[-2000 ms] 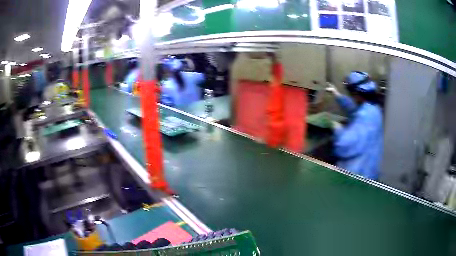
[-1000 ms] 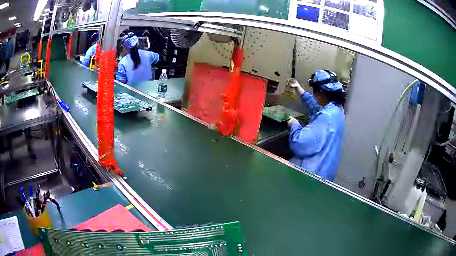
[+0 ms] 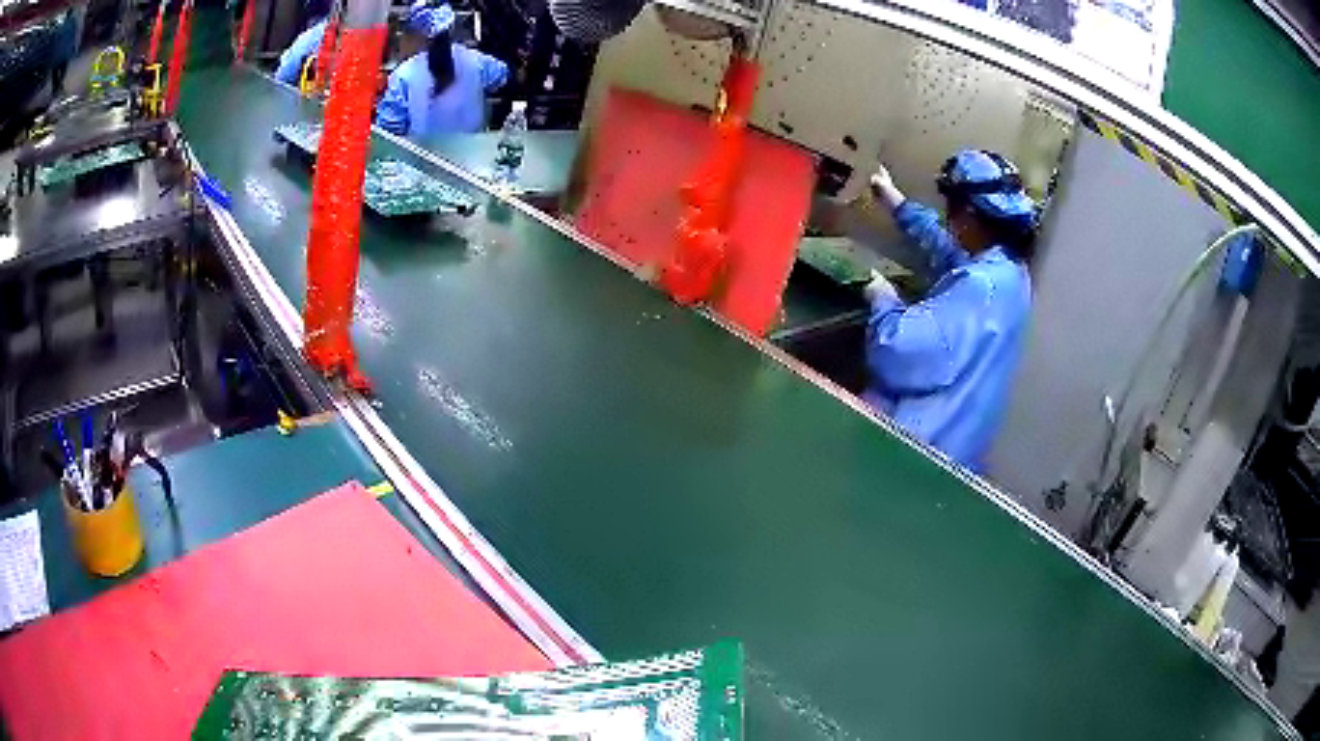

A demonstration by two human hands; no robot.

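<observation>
A large green circuit board shows at the bottom edge of the view, cut off by it. Its pale traces face me and its right end overlaps the conveyor belt. A flat red-pink sheet lies on the green-topped bench behind and left of the board. Neither of my hands is in view, so how the board is held cannot be seen.
The green conveyor belt runs from far left to lower right, with boards on it. A red-wrapped post stands at its near edge. A yellow pen cup stands left. A person in blue works across the belt.
The view has tilted down, showing more of the red-pink sheet. The board has turned from showing black components along its edge to showing its traced side. The person opposite has kept one arm raised.
</observation>
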